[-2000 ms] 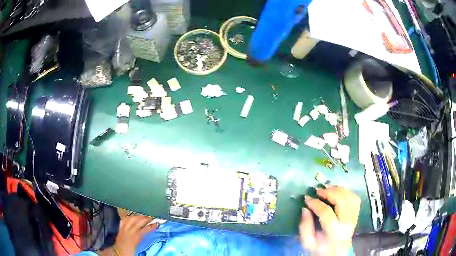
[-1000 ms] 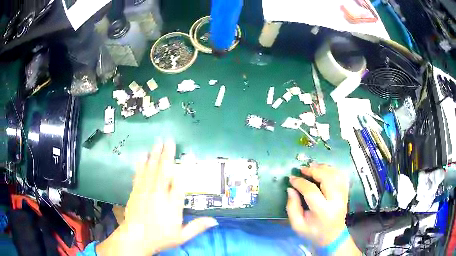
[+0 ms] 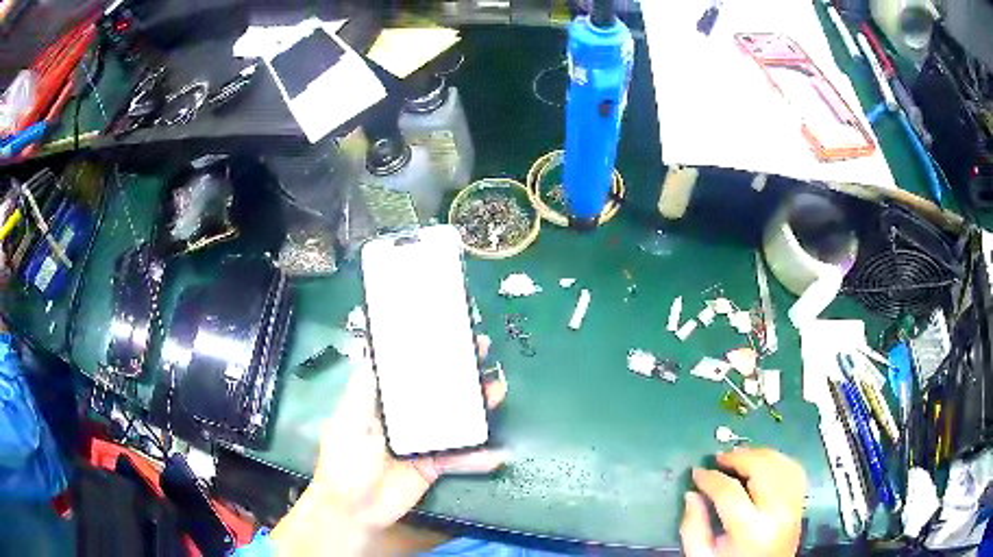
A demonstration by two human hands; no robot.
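Observation:
My left hand holds a phone upright above the green mat, left of centre. The phone's white face with a thin dark border is turned towards me. My fingers show at its right edge and below it. My right hand rests low at the right of the mat, with its fingers curled. I cannot tell whether it holds anything. Small pale parts lie loose above my right hand. A small silver and dark part lies to their left.
A blue electric screwdriver hangs over round screw dishes. Black phone trays stand at left. Grey-white bottles are behind. A tape roll, a black fan and pens are at right. A pink-red frame lies on white paper.
The open phone with bare circuitry no longer lies on the mat. My left hand now holds up a phone showing a white face. My right hand stays low at the right. The view has shifted.

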